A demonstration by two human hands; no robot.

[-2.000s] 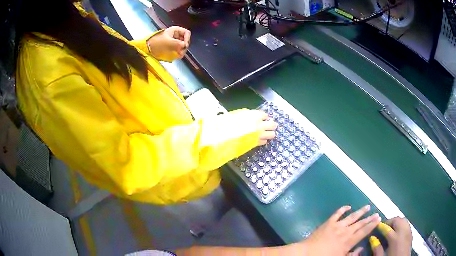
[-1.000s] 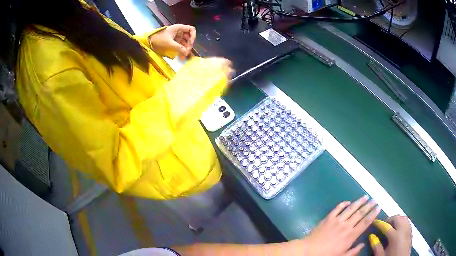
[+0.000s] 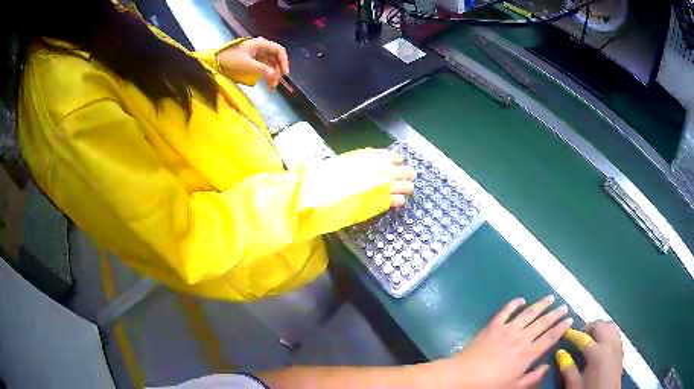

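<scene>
My left hand point(image 3: 508, 346) lies palm down at the lower right, fingers spread on the green bench point(image 3: 466, 285) near the pale metal strip. It shows nothing in it. My right hand point(image 3: 597, 353) is beside it, partly cut off by the bottom edge, with yellow finger cots on two fingers. The fingers are curved; I cannot tell if anything is between them. A clear tray point(image 3: 426, 228) full of small round silvery components lies on the bench left of my hands.
A person in a yellow jacket point(image 3: 152, 175) sits at left, one hand over the tray. A white phone point(image 3: 303, 143) lies beside it. A black board point(image 3: 342, 68) is at the back. Bars lie beyond: one point(image 3: 638, 215) at right, another point(image 3: 479, 82) farther back.
The other person's near hand moved from the tray towards their other hand, then back over the tray. The bar beyond the tray shifted in view. My hands have barely moved.
</scene>
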